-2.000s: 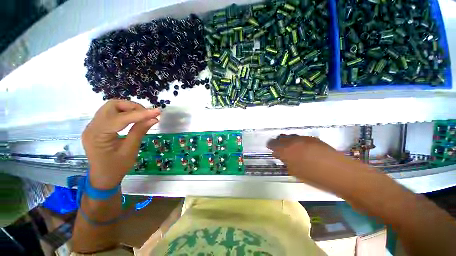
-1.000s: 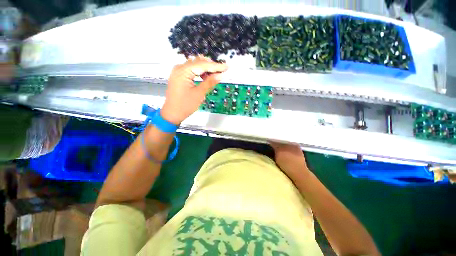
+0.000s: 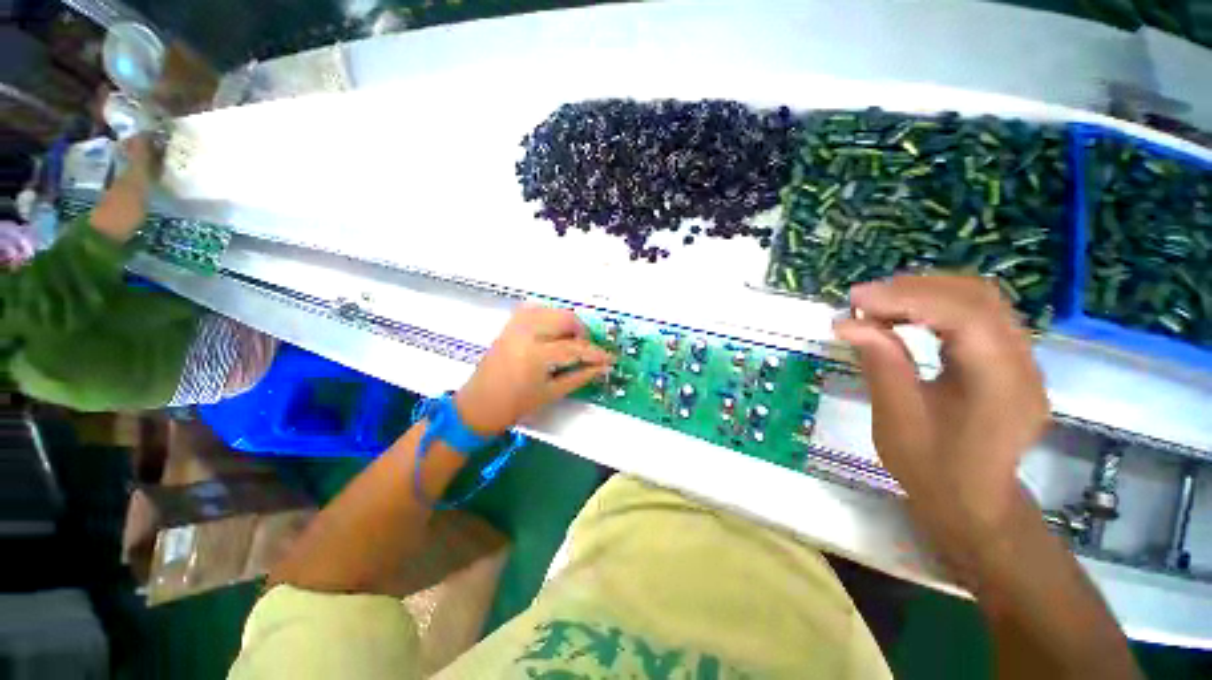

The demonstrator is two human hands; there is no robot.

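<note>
My left hand (image 3: 542,361), with a blue wrist strap (image 3: 449,428), is at the left end of the green circuit board panel (image 3: 711,393), fingertips over the board; any small part in them cannot be made out. The panel lies in the conveyor rails and carries many small mounted components. My right hand (image 3: 941,379) is raised at the near edge of the large green capacitors (image 3: 917,186), thumb and index tips close together; whether they hold a part is unclear. The small black capacitors (image 3: 651,166) lie in a pile to the left.
A blue parts bin (image 3: 1079,226) with green cylinders stands at the right. Conveyor rails (image 3: 412,332) run along the near side of the bench. Another person's green sleeve (image 3: 80,299) is at far left beside another board (image 3: 186,245). Cardboard boxes (image 3: 213,531) and a blue stool are below.
My left hand has moved from beside the black pile down to the board. My right hand has come up from the bench's near edge to the green capacitors. The view has shifted left.
</note>
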